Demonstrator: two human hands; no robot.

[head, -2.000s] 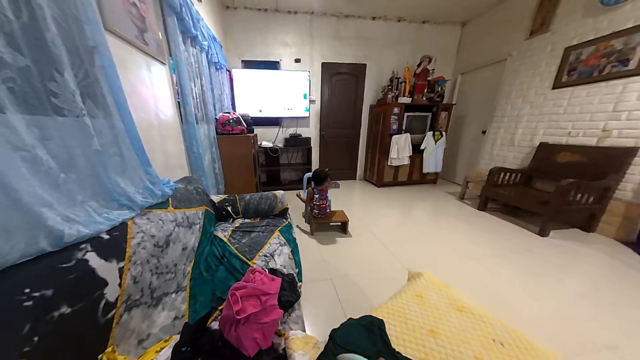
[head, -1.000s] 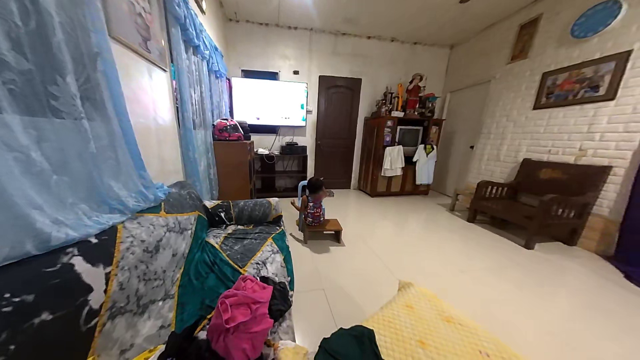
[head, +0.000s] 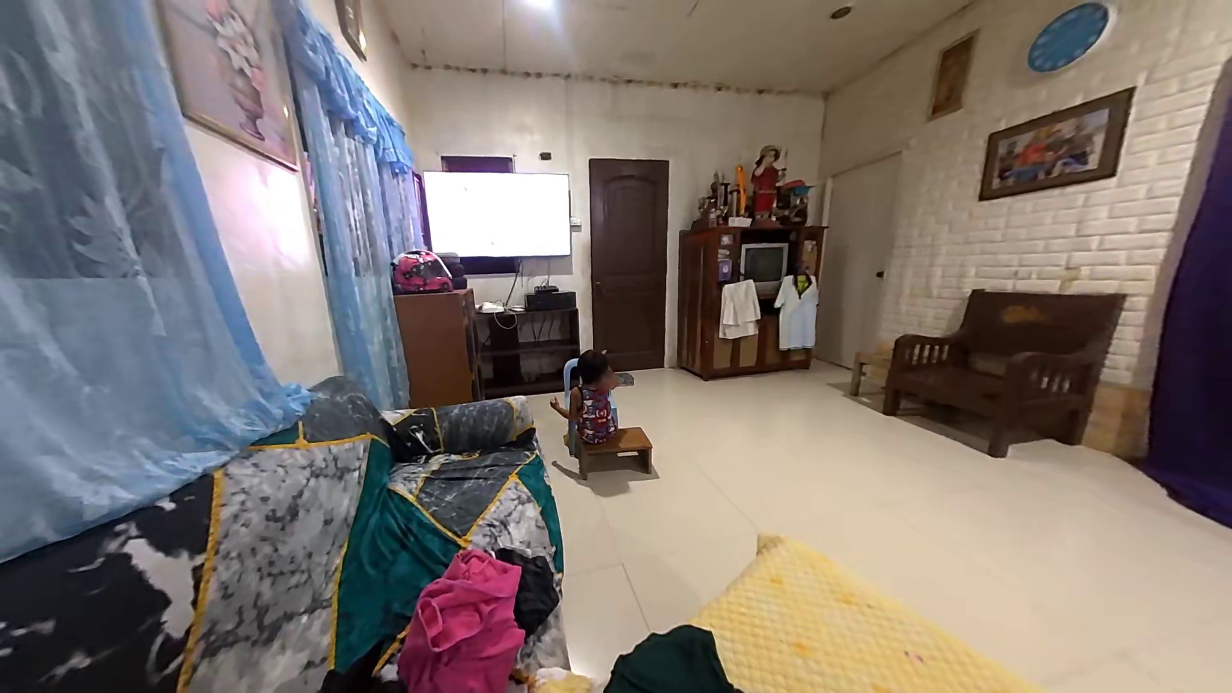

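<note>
Neither my left hand nor my right hand shows in the head view. Nearest to me at the bottom lie a crumpled pink garment (head: 464, 626) and a black cloth (head: 529, 589) on the covered sofa (head: 279, 539). Right of them a dark green cloth (head: 672, 660) bunches up at the bottom edge, against a yellow quilted mat (head: 837, 616). What holds or supports the green cloth is hidden.
A small person (head: 595, 409) sits on a low wooden stool (head: 618, 450) mid-room. Beyond stand a lit television (head: 498, 214), a brown door (head: 628, 265) and a wooden cabinet (head: 703, 308). A wooden bench (head: 1001, 371) is at the right wall, blue curtains (head: 125, 289) at left.
The view has turned right and up, bringing the wall clock and purple curtain into sight. Nothing else has plainly moved.
</note>
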